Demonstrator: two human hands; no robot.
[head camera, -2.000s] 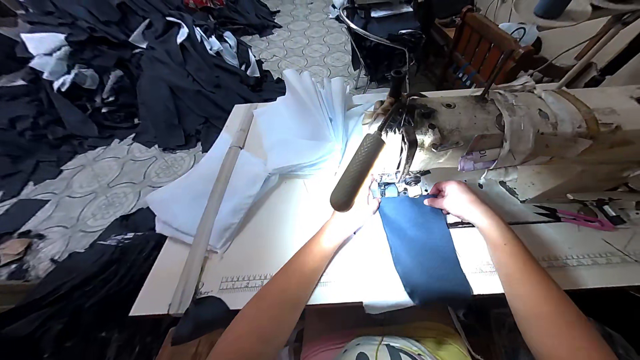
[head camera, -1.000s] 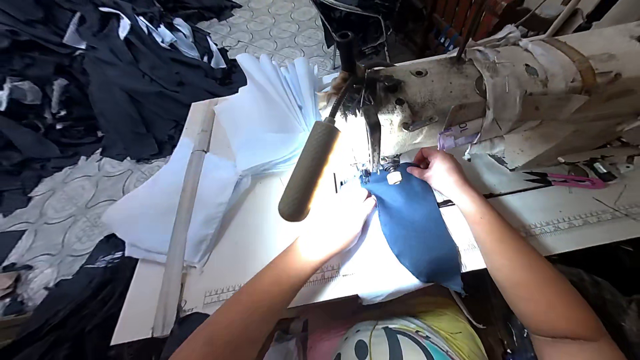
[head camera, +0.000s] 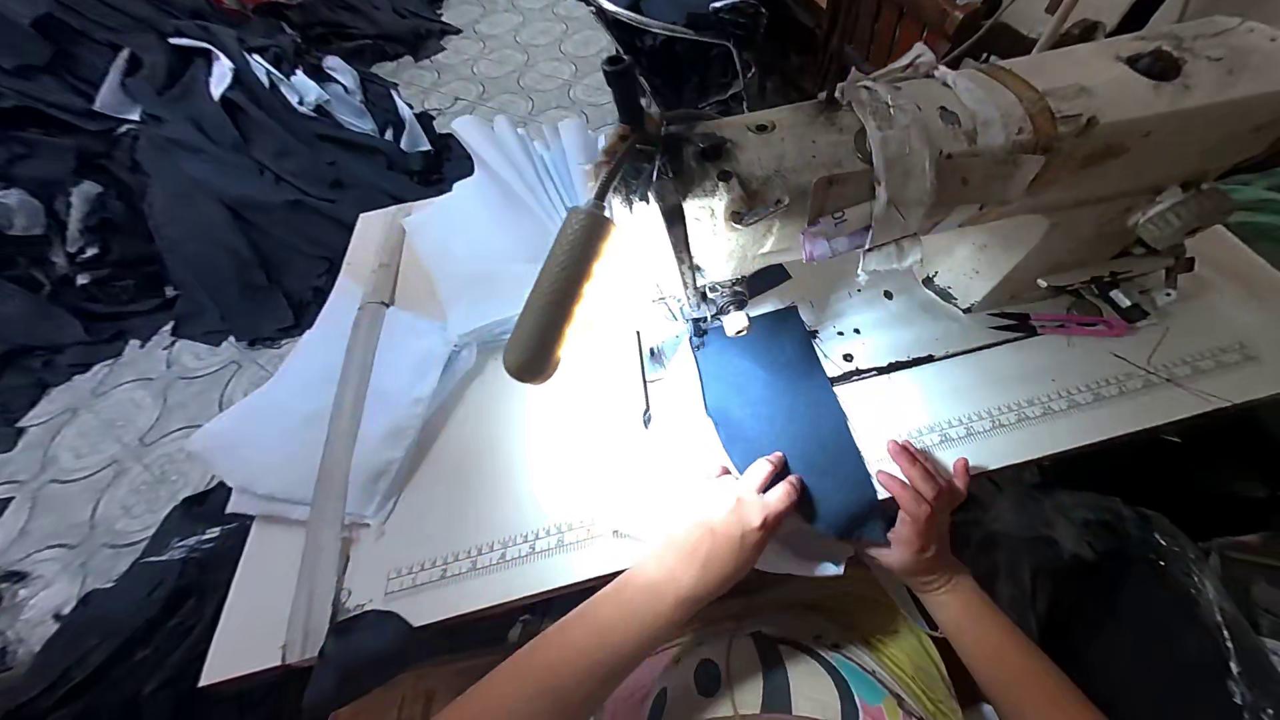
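Note:
A dark blue fabric piece lies on the sewing table, its far end under the presser foot of a worn industrial sewing machine. White fabric shows beneath its near end. My left hand rests at the blue piece's left edge, fingers curled on its surface. At its near right corner is my right hand, the upper fingers spread and the thumb side hidden at the cloth's edge, so a pinch there cannot be told. A lit, textured lamp hangs left of the needle area.
White fabric pieces lie fanned at the left under a long pale bar. Pink-handled thread snips sit at the right, beyond a printed measuring strip. Dark garments cover part of the patterned floor.
Both hands have moved from beside the presser foot to the near end of the blue piece. That piece now lies straighter under the foot.

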